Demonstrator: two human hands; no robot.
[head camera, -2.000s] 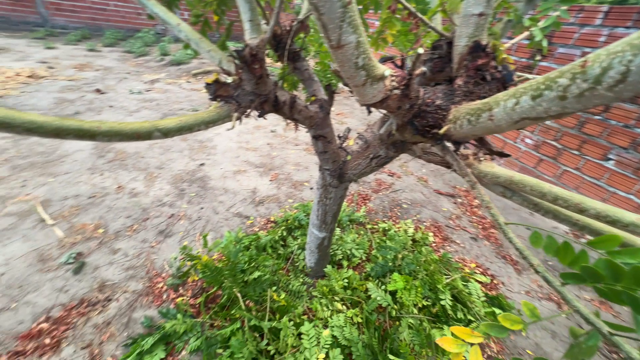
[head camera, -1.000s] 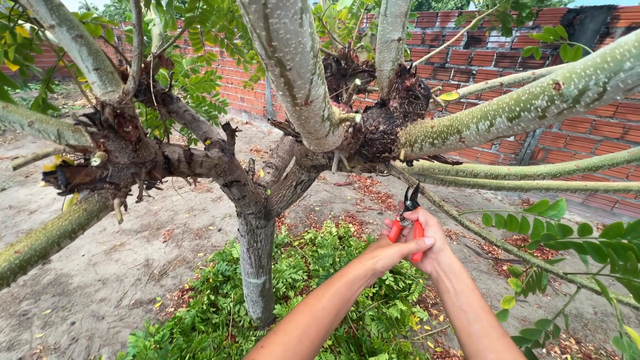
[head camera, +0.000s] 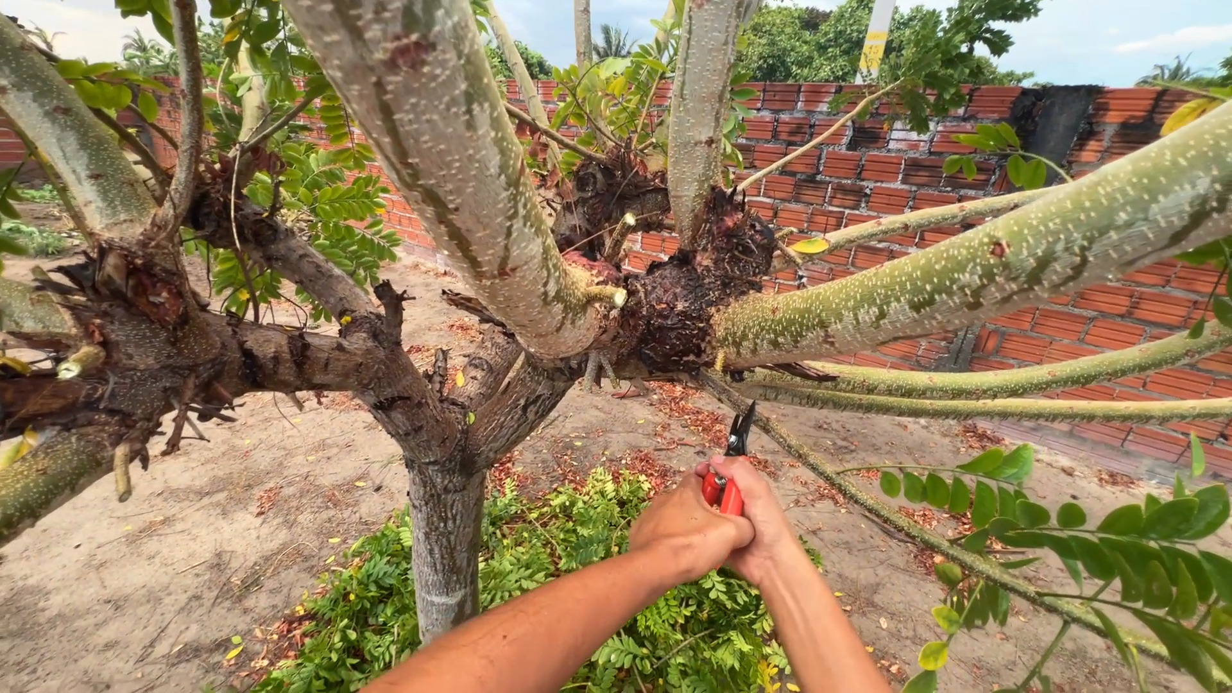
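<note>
Both my hands grip a pair of red-handled pruning shears (head camera: 739, 433), whose dark blades point up. My left hand (head camera: 688, 525) wraps the handles from the left, and my right hand (head camera: 760, 525) presses against it from the right. The blades are beside a thin drooping branch (head camera: 818, 467) just below the dark knotted joint (head camera: 674, 313) of the tree. Whether the blades touch that branch, I cannot tell. Short cut stubs (head camera: 606, 295) show pale ends near the joint.
Thick limbs (head camera: 982, 269) fan out from the grey trunk (head camera: 446, 549) at chest level. Leafy cuttings (head camera: 587, 539) lie around its base. Compound leaves (head camera: 1088, 529) hang at the right. Behind stands a red brick wall (head camera: 866, 183).
My hands and the shears, out of view in the oldest frame, came into view by one second ago. The shears' handles are now squeezed closer together. The view has tilted up.
</note>
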